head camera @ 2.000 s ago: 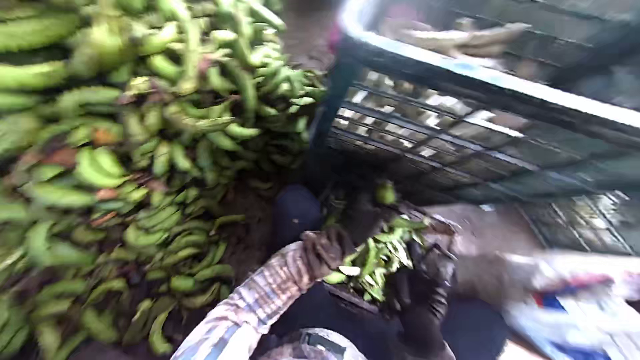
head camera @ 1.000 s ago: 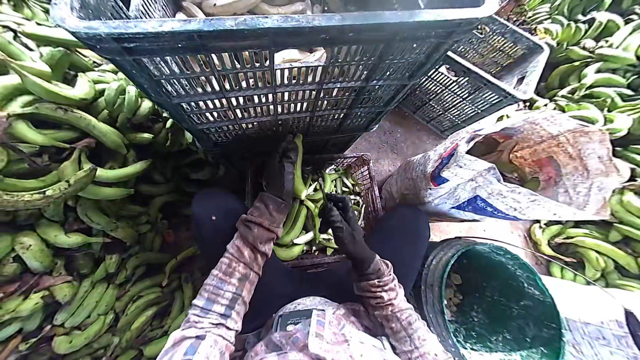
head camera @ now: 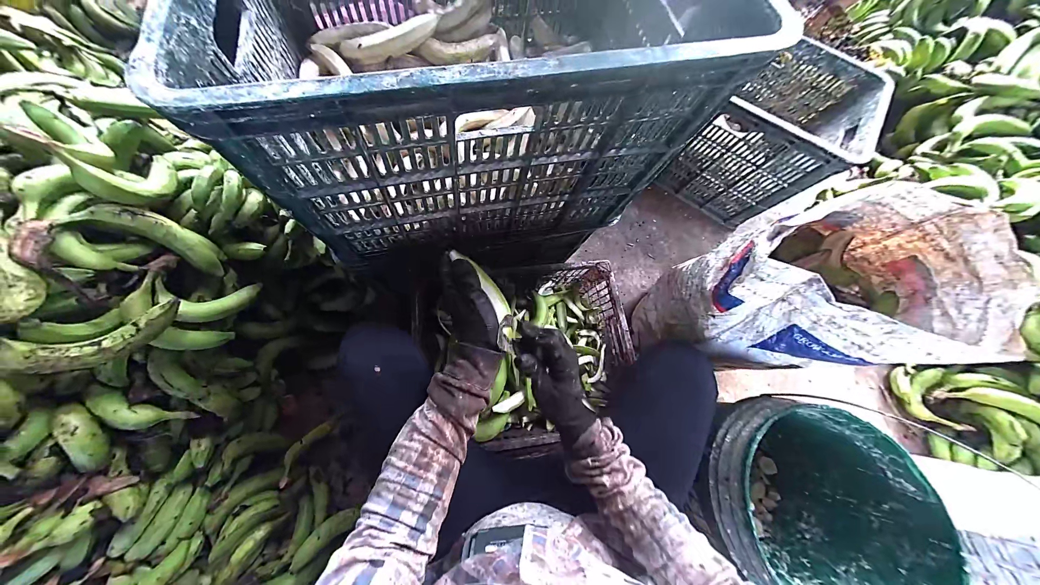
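My left hand [head camera: 471, 307], in a dark glove, is closed around a green plantain [head camera: 487, 286] whose side shows a pale, peeled strip. My right hand [head camera: 556, 370], gloved too, has its fingertips at the plantain's right side; whether a small tool is in them cannot be told. Below both hands a low plastic crate [head camera: 615, 313] between my knees holds green peel strips [head camera: 573, 313] and green plantains.
A large dark crate [head camera: 406, 93] with peeled plantains [head camera: 398, 41] stands ahead. Behind it at right is another crate [head camera: 812, 106]. Right of me are a woven sack [head camera: 731, 313] and a green bucket [head camera: 739, 479]. Green plantains [head camera: 154, 227] are heaped on the left and far right.
The view has swung since two seconds ago. Since one second ago, my right hand has come up to the plantain in my left hand, and a pale peeled part now shows on it.
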